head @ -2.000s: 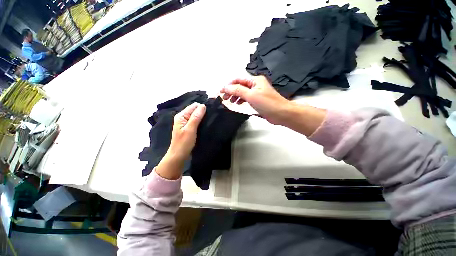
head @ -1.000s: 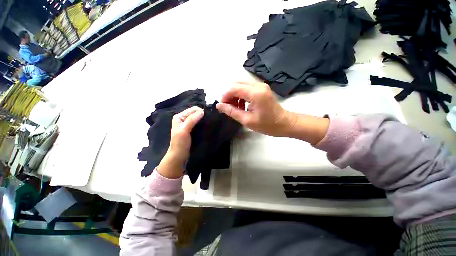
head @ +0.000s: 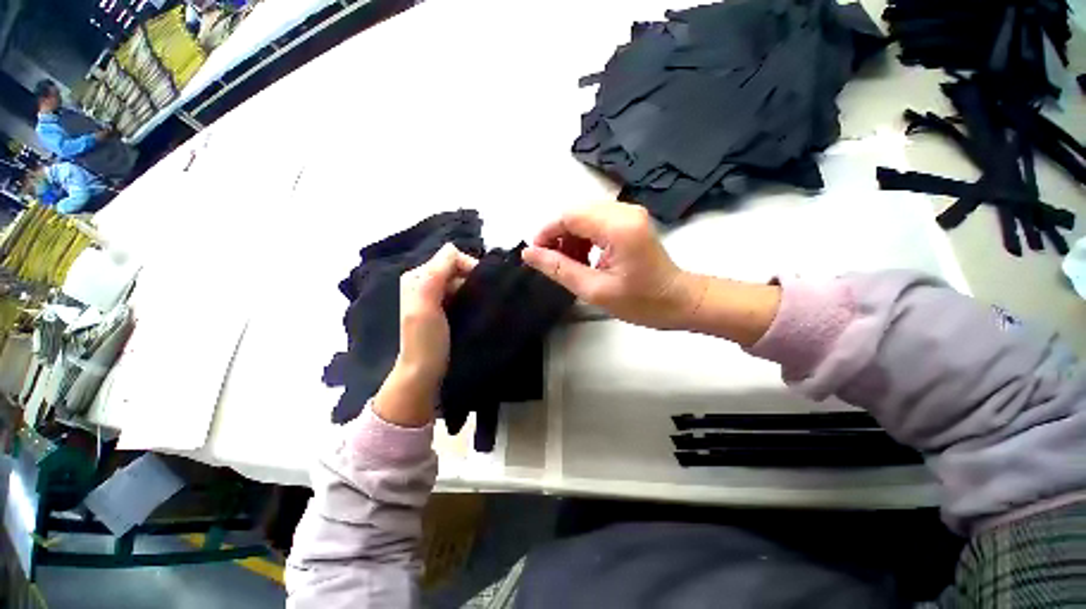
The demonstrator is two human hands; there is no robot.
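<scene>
A limp black panel hangs between my two hands in the middle of the view, its lower part over the white table. My left hand is closed on its upper left edge. My right hand pinches its upper right edge between thumb and fingertips. A rumpled pile of black panels lies behind and to the left of my left hand. Several narrow black strips lie parallel near the table's front edge, their right ends hidden by my right sleeve.
A large stack of black panels lies at the back right. Loose crossed black strips lie at the far right, below more bundled black pieces. People in blue and yellowish bundles are at the far left.
My right hand has moved from an open pose above the panel to a pinch on its upper edge. The panel's right side has drawn inward. My left hand has shifted slightly left.
</scene>
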